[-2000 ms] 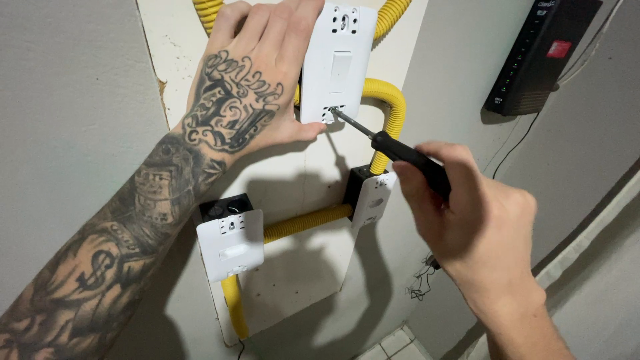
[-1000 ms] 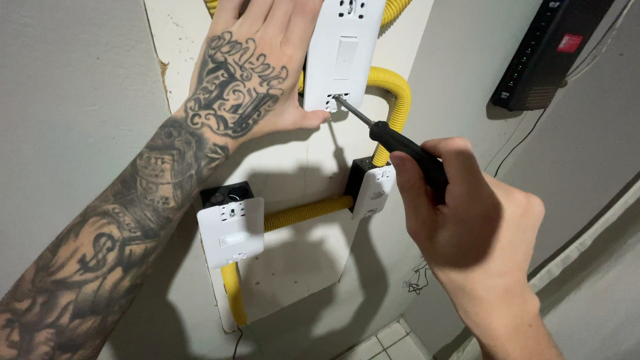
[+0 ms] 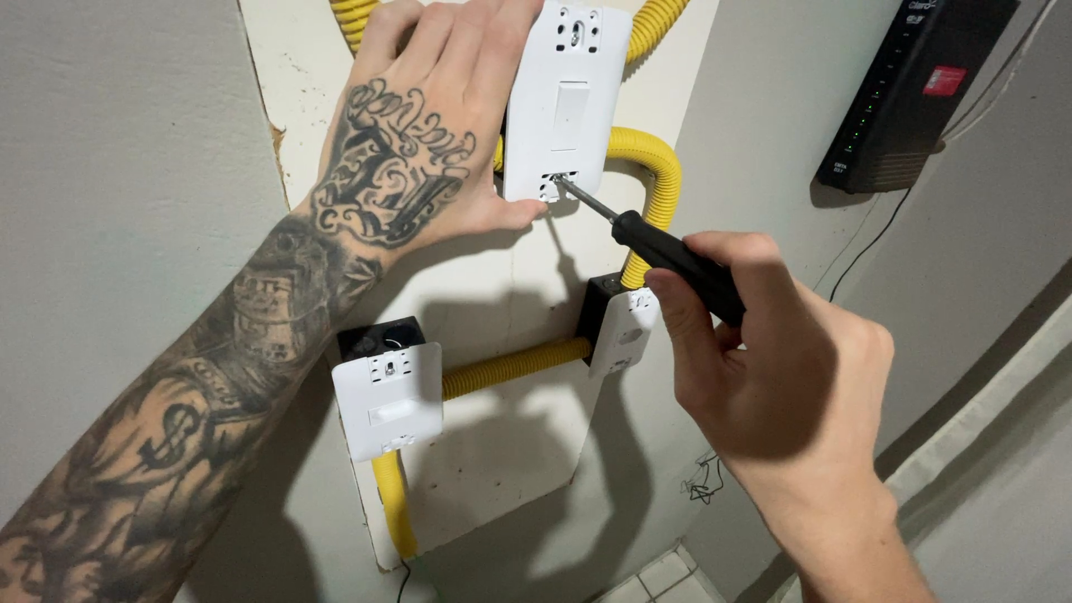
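At the top centre, a white light switch plate [image 3: 578,75] is mounted on a white board. My left hand [image 3: 419,126] grips its left edge, the thumb beside the lower left corner and the fingertips partly hidden. My right hand [image 3: 779,360] holds a screwdriver [image 3: 670,251] by its black handle. The screwdriver's tip meets the screw in the plate's lower slot. A second white plate [image 3: 387,410] sits tilted on a black electrical box [image 3: 381,337] at lower left. Another white plate with a socket [image 3: 628,331] stands on a black box [image 3: 593,314] near the right fingers.
Yellow corrugated conduit [image 3: 515,366] links the boxes. More conduit [image 3: 662,180] curves right of the upper plate. The white board [image 3: 502,469] lies against a grey wall. A black modem [image 3: 913,100] with a cable hangs at upper right. Thin wires [image 3: 703,481] stick out lower down.
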